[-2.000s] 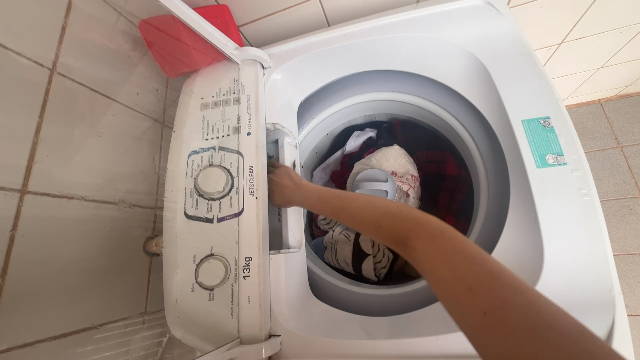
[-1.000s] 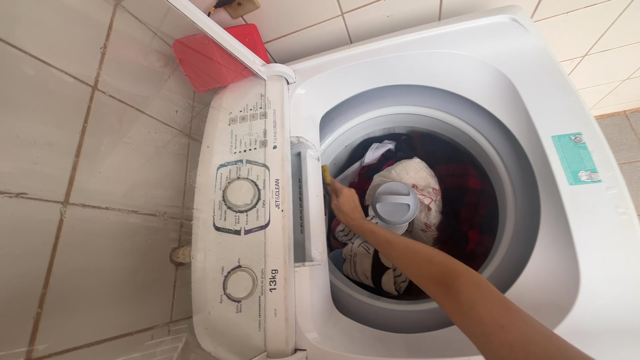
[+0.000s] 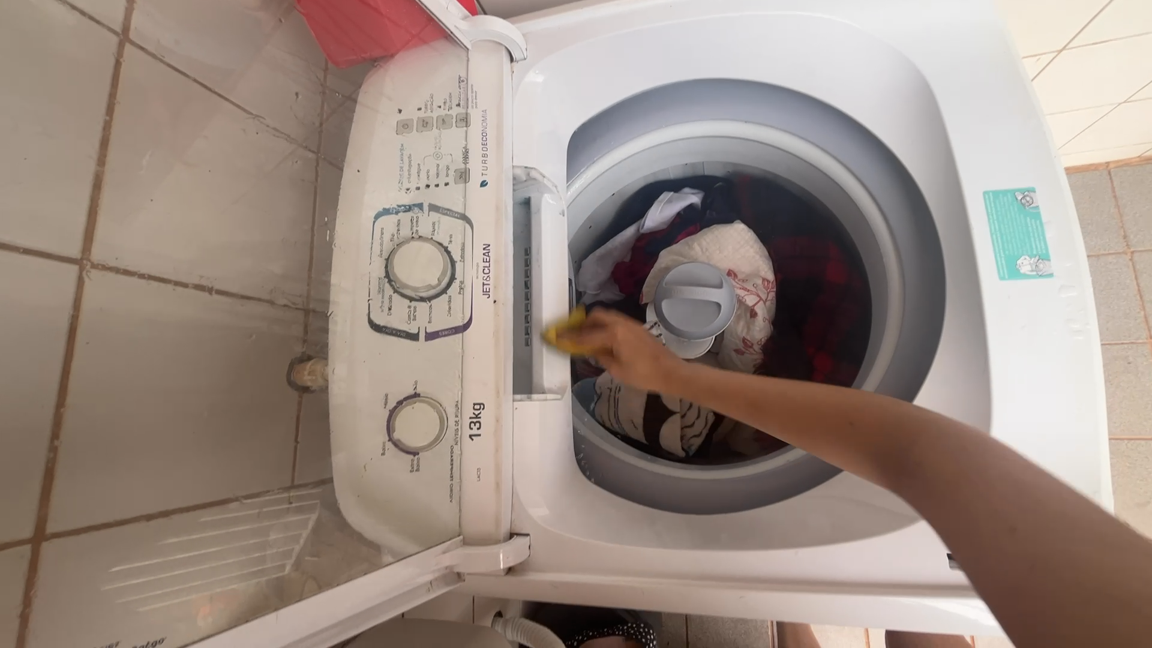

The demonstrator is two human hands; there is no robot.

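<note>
My right hand reaches in from the lower right, shut on a small yellow sponge, both a little blurred. The sponge is at the right rim of the open dispenser drawer of a white top-loading washing machine. Below my forearm and beside my hand is the round tub, with the grey agitator cap in its middle. Wet clothes lie around the cap: a pale cloth with a red print, dark and red checked fabric and white pieces. My left hand is out of view.
The control panel with two knobs lies left of the drawer. A raised transparent lid stands over the panel, with a tiled wall behind. A red plastic container is at the top. A grey hose is below the machine.
My right hand was inside the drawer two seconds ago; it has come out to the drawer's right rim. The sponge, not visible in the first frame, shows in my fingers. The view has moved closer.
</note>
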